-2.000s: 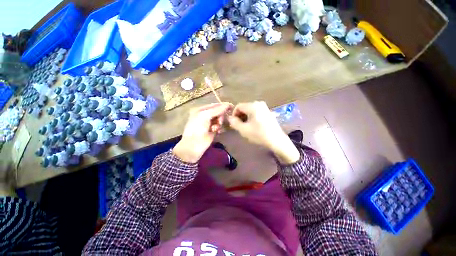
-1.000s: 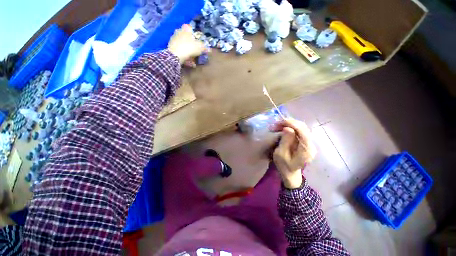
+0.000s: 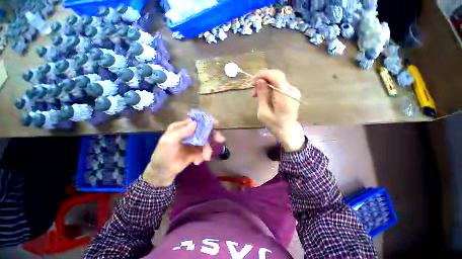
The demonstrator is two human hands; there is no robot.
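Note:
My left hand (image 3: 177, 149) holds a purple-lavender base part (image 3: 199, 127) between thumb and fingers, in front of the table's near edge. My right hand (image 3: 277, 103) grips a thin tan glue stick (image 3: 286, 94) like a pen. The stick's tip reaches the white glue blob (image 3: 231, 70) on the rough tan glue board (image 3: 223, 86). The fingers of my right hand are over the board's right end. Assembled figurines (image 3: 109, 87) with purple bases, white middles and grey-green heads stand in close rows on the left of the table.
Small cream and brown parts (image 3: 248, 23) line the blue tray (image 3: 202, 19) at the back. Pale upper parts (image 3: 332, 30) are heaped at back right, near a small yellowish box (image 3: 387, 82) and yellow knife (image 3: 420, 91). Blue trays (image 3: 377, 210) and a red stool (image 3: 76, 217) are below.
My left hand has come back from the parts at the rear of the table and now holds a purple base part. My right hand has moved the stick to the glue. The camera view has shifted.

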